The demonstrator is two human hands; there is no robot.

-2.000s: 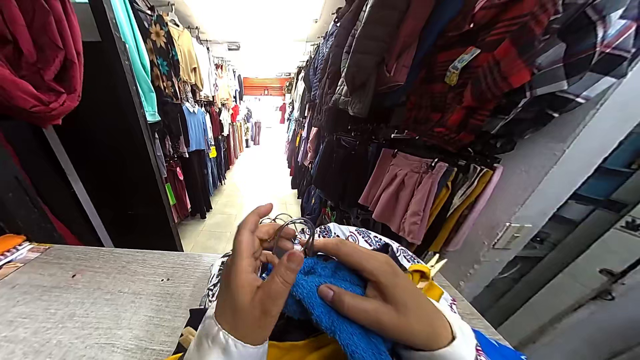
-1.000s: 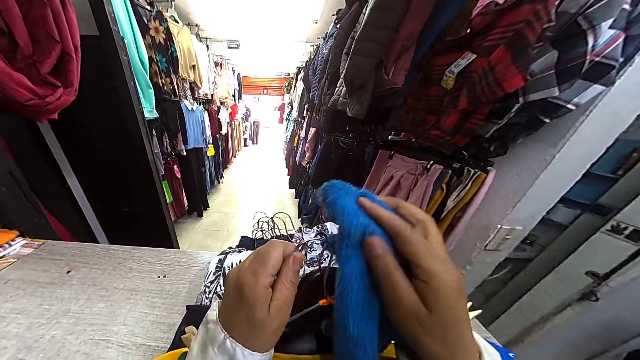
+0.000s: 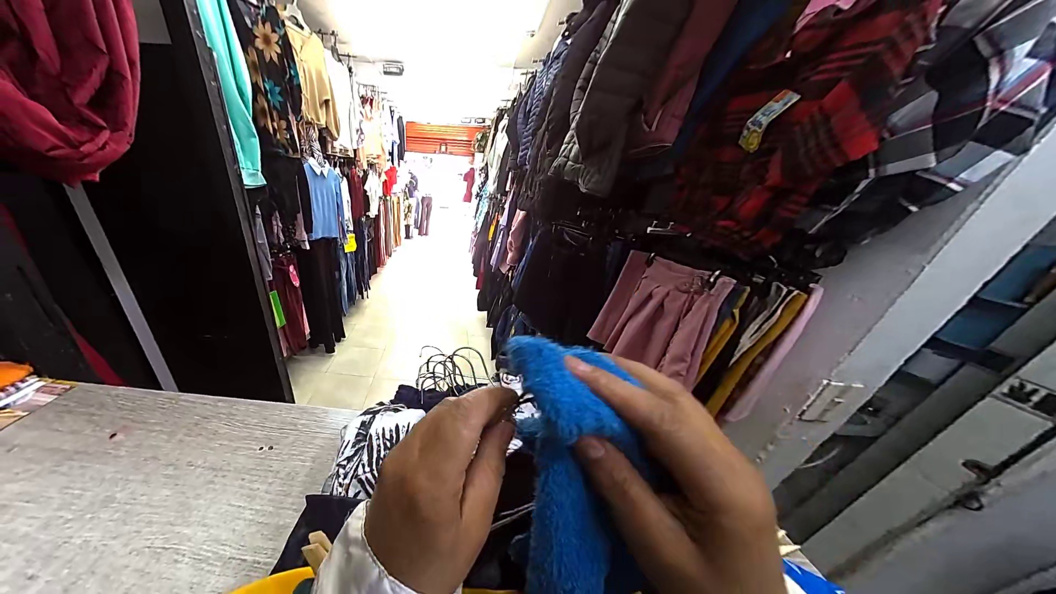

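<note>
My right hand [image 3: 676, 470] holds a fuzzy blue cloth [image 3: 569, 462], fingers on its right side and folded top. Just left of it, my left hand [image 3: 445, 487] pinches something small and dark at its fingertips, perhaps a thin hook; the cloth partly hides it. Several wire hanger hooks [image 3: 454, 368] stick up behind my hands from a pile of garments. A black-and-white patterned garment [image 3: 371, 445] lies on the pile, left of my left hand. Wooden clothespins [image 3: 315, 549] show beside my left cuff.
A grey wood-grain counter [image 3: 165, 478] spans the lower left. Hanging clothes line both sides of a tiled aisle [image 3: 396, 330]. Pink pleated shorts [image 3: 660, 313] and a red plaid shirt [image 3: 784, 165] hang at the right. A black panel [image 3: 198, 247] stands at the left.
The blue cloth lay low beneath both hands two seconds ago; my right hand has since raised it upright. From one second ago, its top has folded over toward my left fingertips.
</note>
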